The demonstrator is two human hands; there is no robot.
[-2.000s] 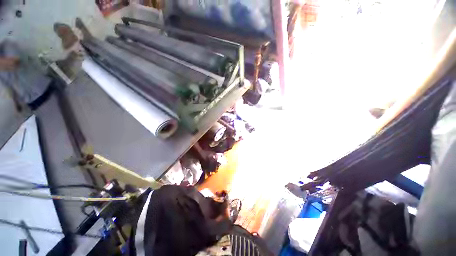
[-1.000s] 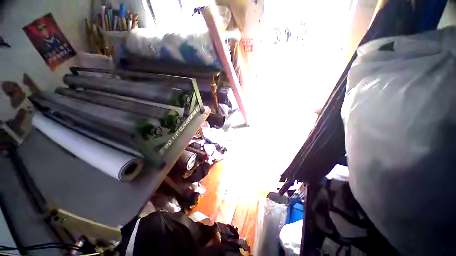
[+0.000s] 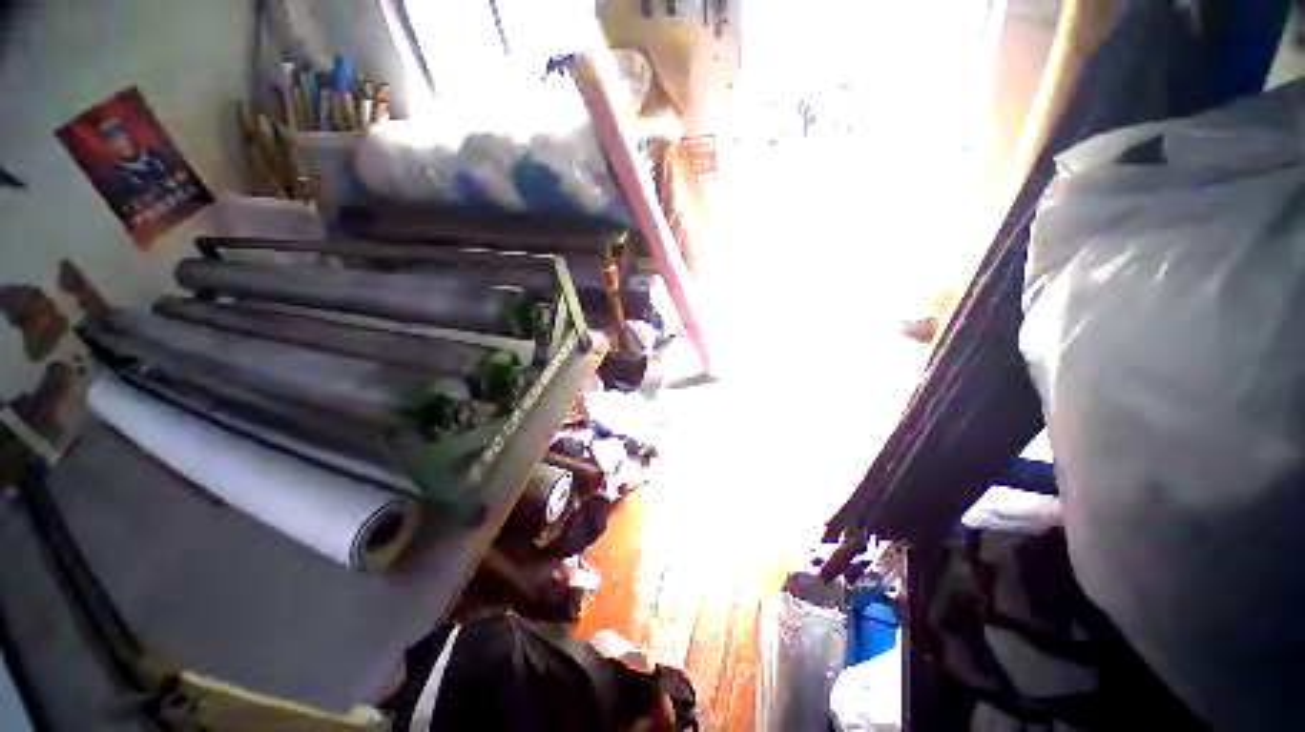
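A loose black bundle (image 3: 523, 679) with a white stripe lies at the bottom centre, close in front of me, cut off by the lower edge. Small brownish and dark shapes at its right side are too blurred to tell. Neither my left hand nor my right hand can be made out, so what supports the bundle is hidden.
Left, a grey table (image 3: 172, 572) bears a white roll (image 3: 265, 479) and a green-ended rack of fabric rolls (image 3: 329, 350). An orange-brown floor strip (image 3: 687, 615) leads to a glaring doorway. Right are dark stacked sheets (image 3: 973, 386) and a large white sack (image 3: 1181, 372).
The view has swung left and up, so the table and rack sit lower and the white sack shows large at right. The black bundle stays at the bottom, now less visible.
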